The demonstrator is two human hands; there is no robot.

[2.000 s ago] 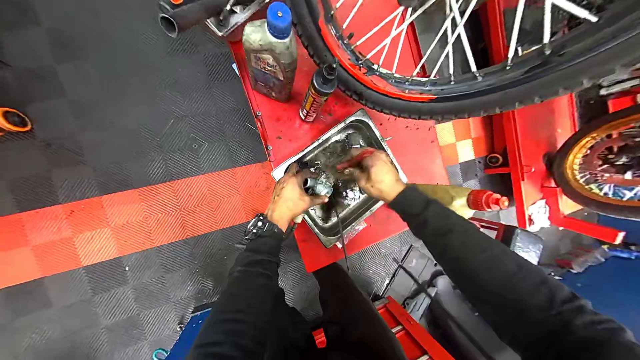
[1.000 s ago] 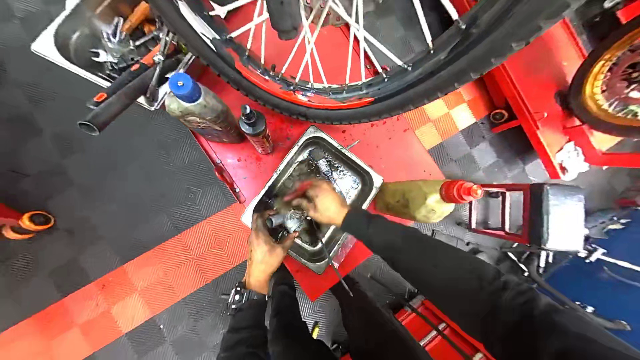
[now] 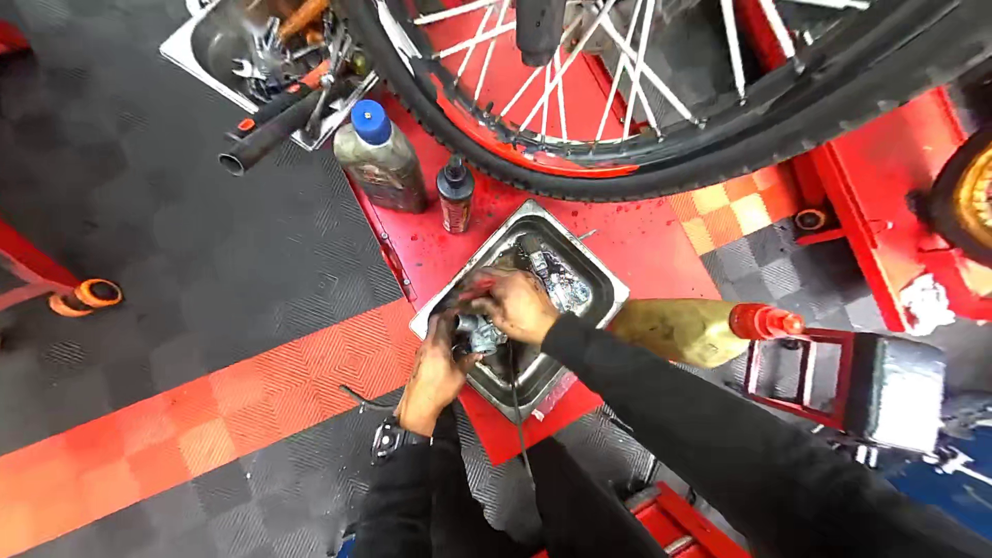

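Note:
Over a metal pan (image 3: 612, 306) on a red platform, my left hand (image 3: 435, 372) holds a small metal part, which looks like a carburetor (image 3: 480, 335). A thin dark cable (image 3: 518, 411) runs from near the part down over the pan's near rim. My right hand (image 3: 515, 302) is at the upper side of the part with its fingers bent; whether it grips anything is hidden. More metal parts (image 3: 562, 279) lie wet in the right of the pan.
Behind the pan stand a blue-capped bottle (image 3: 380, 167) and a small dark bottle (image 3: 456, 198). A yellowish bottle with a red cap (image 3: 682, 329) lies to the right. A spoked wheel (image 3: 542, 170) overhangs the platform. A tool tray (image 3: 225, 70) is at the upper left.
The view has shifted, showing more of the tool tray than two seconds ago. My left hand still holds the metal part in the pan, and my right hand remains beside it.

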